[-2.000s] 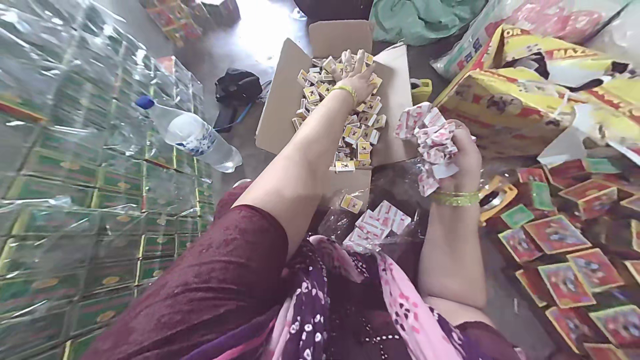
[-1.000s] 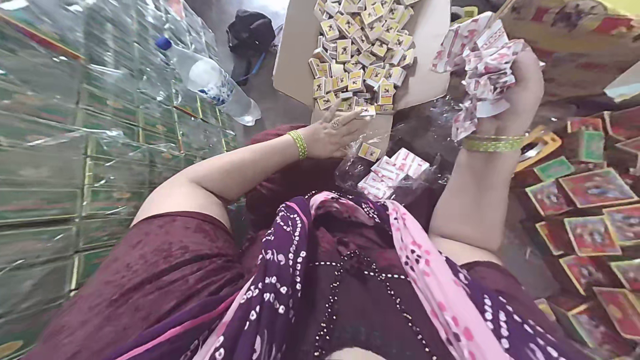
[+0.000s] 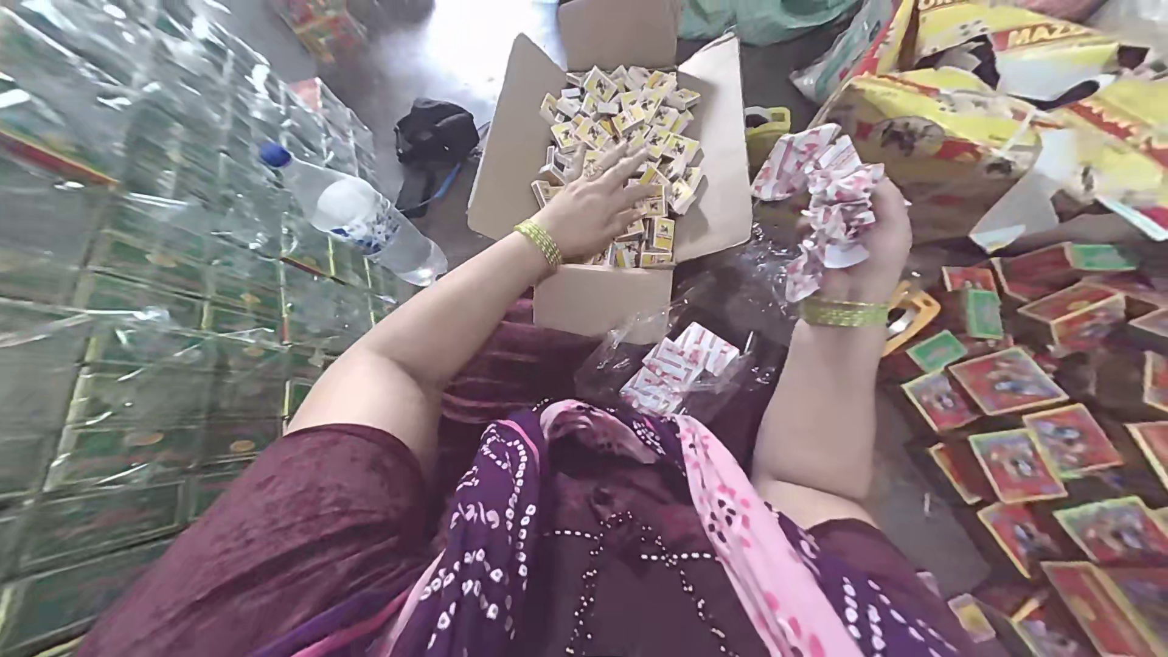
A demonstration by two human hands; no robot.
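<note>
My left hand [image 3: 598, 205] lies palm down, fingers spread, on a heap of small yellow and white boxes [image 3: 675, 146] in an open cardboard carton [image 3: 716, 155]. It shows no grip on any of them. Crumpled white wrappers with pink print [image 3: 835, 196] are bunched in my right hand [image 3: 885, 242], raised beside the carton's right flap. Between my forearms, on my lap, a clear plastic bag [image 3: 602, 360] holds several pink and white printed packets [image 3: 684, 360].
Plastic-wrapped stacks of green boxes [image 3: 137, 365] fill the left side, with a plastic bottle [image 3: 351, 210] on them. A black bag [image 3: 436, 132] is behind. To the right are yellow printed sacks [image 3: 931, 128], orange-handled scissors [image 3: 910, 318] and many red and green boxes [image 3: 1008, 381].
My left hand was at the carton's near edge one second ago and is now farther in, over the small boxes. My right hand still holds the wrappers. The view has shifted.
</note>
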